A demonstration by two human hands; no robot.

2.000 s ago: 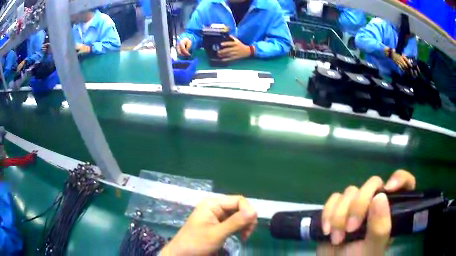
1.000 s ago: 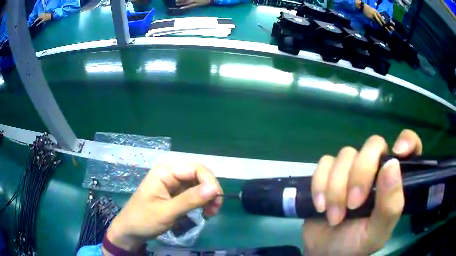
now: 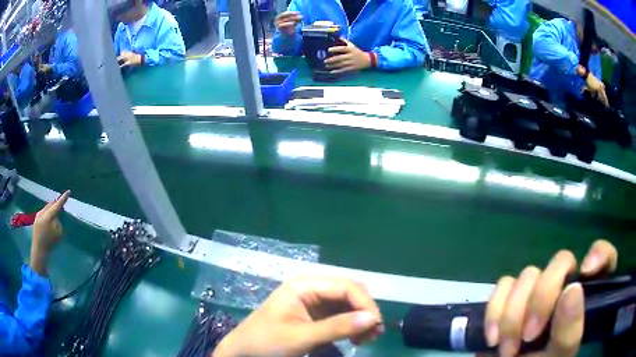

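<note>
My right hand (image 3: 540, 310) is closed around the black electric screwdriver (image 3: 436, 328), which lies level with its nose pointing left. My left hand (image 3: 314, 317) is just left of the nose, with thumb and forefinger pinched at the screwdriver's tip. A tiny dark thing shows at the fingertips, too small to make out. Bundles of black cable leads (image 3: 115, 286) lie on the green bench to the left, with a second bundle (image 3: 209, 328) beside my left wrist. A flat clear plastic bag (image 3: 244, 268) lies by the white rail, partly behind my left hand.
A green conveyor (image 3: 307, 195) with white rails crosses the view. A grey post (image 3: 129, 150) stands at left. A neighbour's hand (image 3: 47, 226) is near red wires (image 3: 22, 220). Across the line are a blue bin (image 3: 277, 88), white strips (image 3: 349, 100), black units (image 3: 523, 111) and people in blue smocks.
The view tipped down and came back up. The thin bit seen between my left fingers and the screwdriver a second ago is now barely visible. A neighbour's hand has appeared at the left.
</note>
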